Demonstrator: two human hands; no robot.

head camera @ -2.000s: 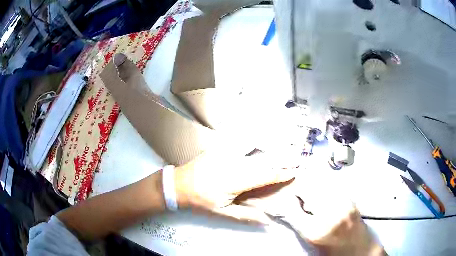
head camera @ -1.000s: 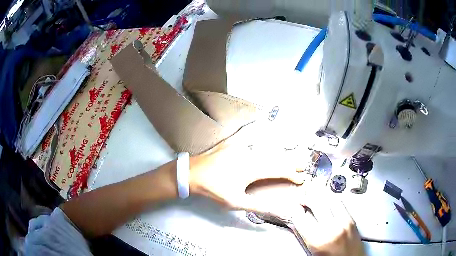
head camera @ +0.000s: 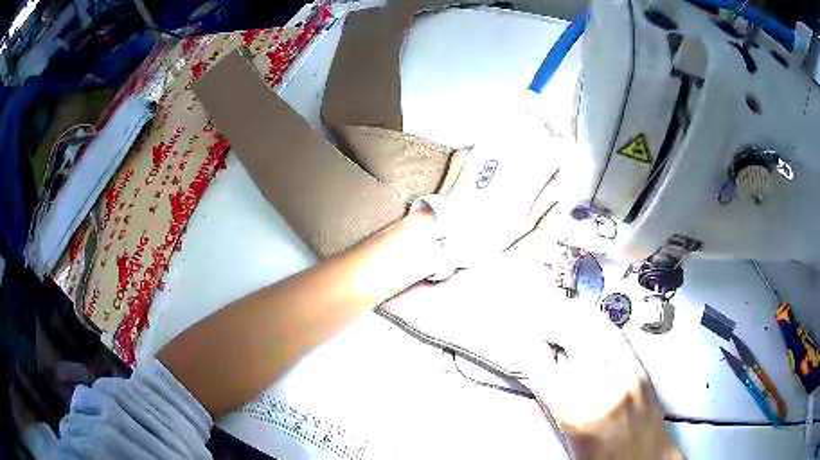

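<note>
Joined brown ribbed panels [head camera: 297,162] lie on the white machine table, running from the upper left into the lamp glare. Their pale edge continues towards the lower middle. My left hand [head camera: 490,220] reaches in over the panels, washed out by glare; its fingers cannot be made out. My right hand [head camera: 602,386] lies at the near side of the work, by the panel edge, its fingertips lost in glare near the presser foot [head camera: 568,269]. Whether either hand grips is unclear. The sewing machine head [head camera: 701,153] stands at right.
Snips [head camera: 753,382] with blue and orange handles, a small dark block [head camera: 717,320] and a yellow-black screwdriver [head camera: 797,346] lie right of the needle. A red-lettered tan board [head camera: 166,193] bearing a white flat bar [head camera: 94,184] is at left. A blue tube [head camera: 559,54] hangs behind.
My left hand has moved up and away from me over the panels, and its white wristband no longer shows clearly. More panel edge shows below it. My right hand stays near the same place.
</note>
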